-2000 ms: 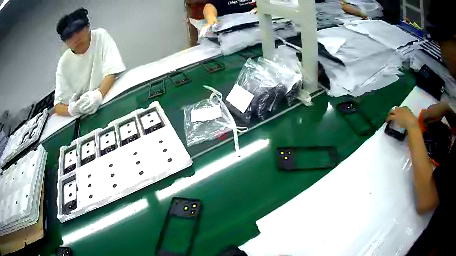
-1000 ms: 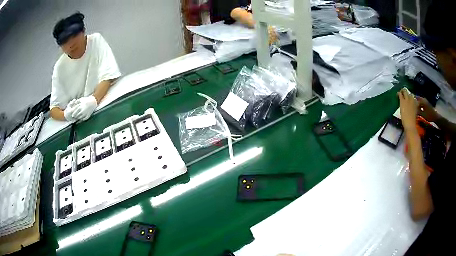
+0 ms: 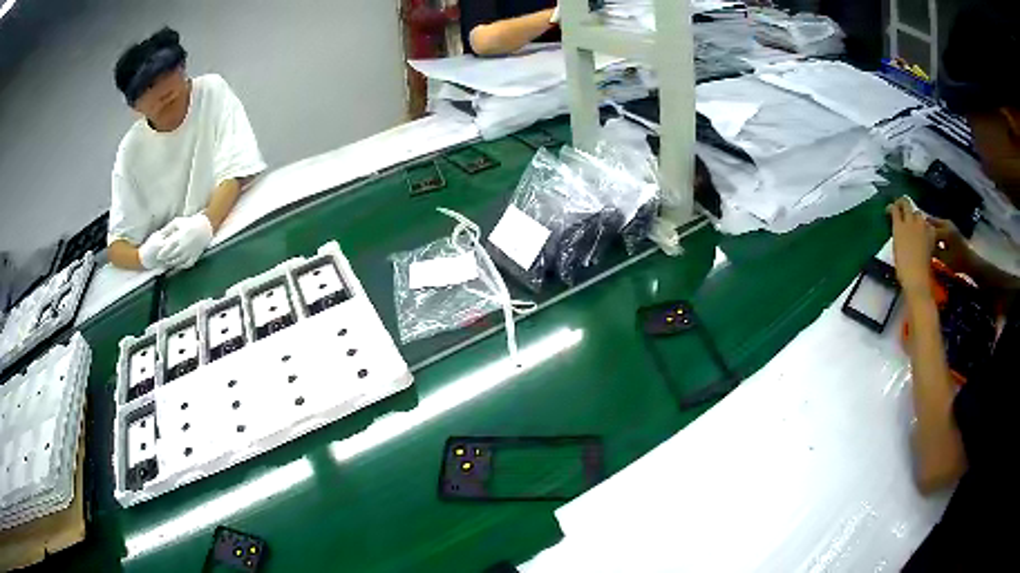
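A black phone case frame (image 3: pixel 468 468) with yellow dots at its camera end lies on the green conveyor belt (image 3: pixel 369 504) nearest the middle front. A second frame (image 3: pixel 671 319) lies slantwise to its upper right. A third frame (image 3: pixel 237 551) is cut off by the bottom edge. Neither of my hands shows clearly; a small dark shape at the bottom edge cannot be identified.
A white blister tray (image 3: pixel 268 386) holds several dark parts. Stacked trays (image 3: pixel 39 437) stand at left. Clear bags (image 3: pixel 570 218) lie by a pale post (image 3: pixel 676 123). One person (image 3: pixel 185 146) sits opposite; another person's arm (image 3: pixel 928 358) is at right over white sheeting (image 3: pixel 738 481).
The near frames have moved left and down along the belt, one partly out of view. The far frames have moved right. The right person's hand has moved off a frame, which lies on the sheeting.
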